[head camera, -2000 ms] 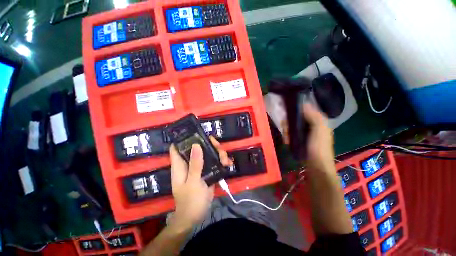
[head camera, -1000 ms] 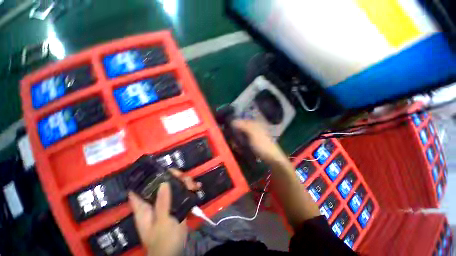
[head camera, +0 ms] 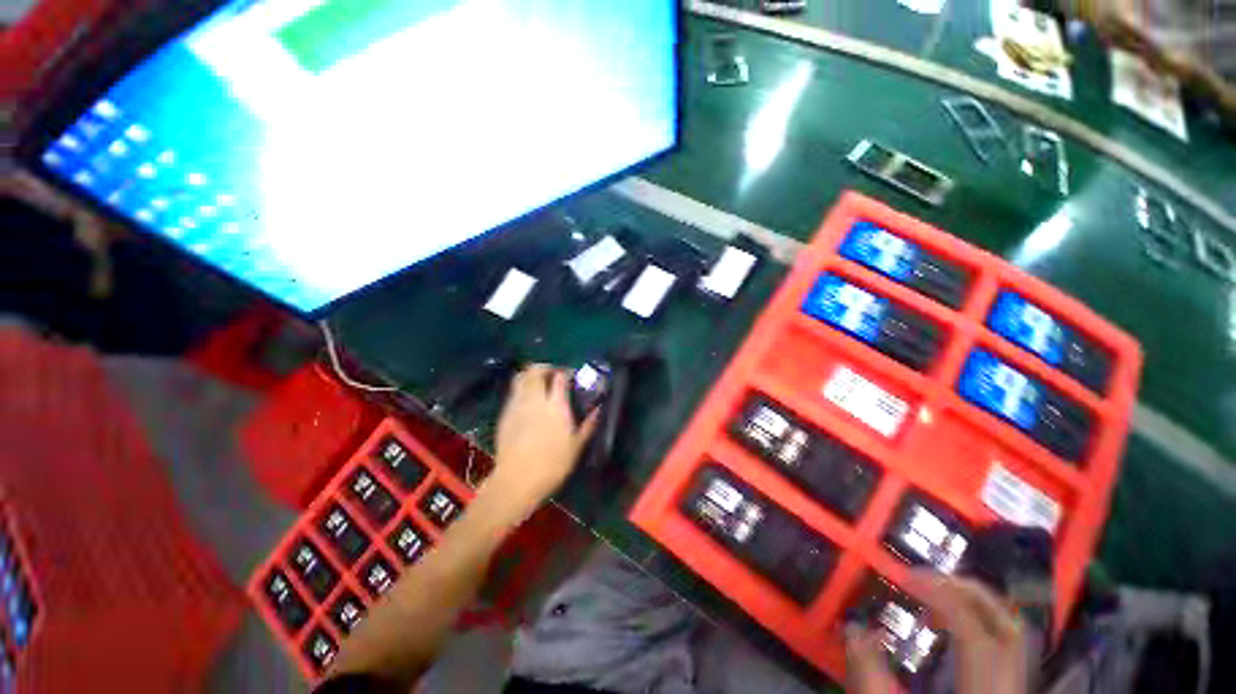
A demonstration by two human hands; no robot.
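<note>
The red-orange phone tray [head camera: 843, 363] lies at the right. Several keypad phones [head camera: 847, 305] sit face up at its far end; others [head camera: 762, 529] sit face down at the near end. Two pockets between hold white label slips [head camera: 863, 401]. My left hand [head camera: 540, 431] is left of the tray, its fingers and thumb around a black object with a small white patch [head camera: 588, 385]. My right hand [head camera: 965, 635] is blurred and cut off by the lower edge, over the tray's near right corner. A dark blurred object [head camera: 1019, 567] is beside its fingers; the grip is unclear.
A large lit monitor [head camera: 447, 149] stands at upper left. Black units with white labels [head camera: 648, 290] lie between it and the tray. Another red tray of phones [head camera: 393, 431] is below bench height at lower left. Thin silvery frames [head camera: 900, 174] lie across the bench.
The view has swung left, so the tray shows at the right. My left hand has left the phone over the tray and moved to the black object. My right hand is now over the tray.
</note>
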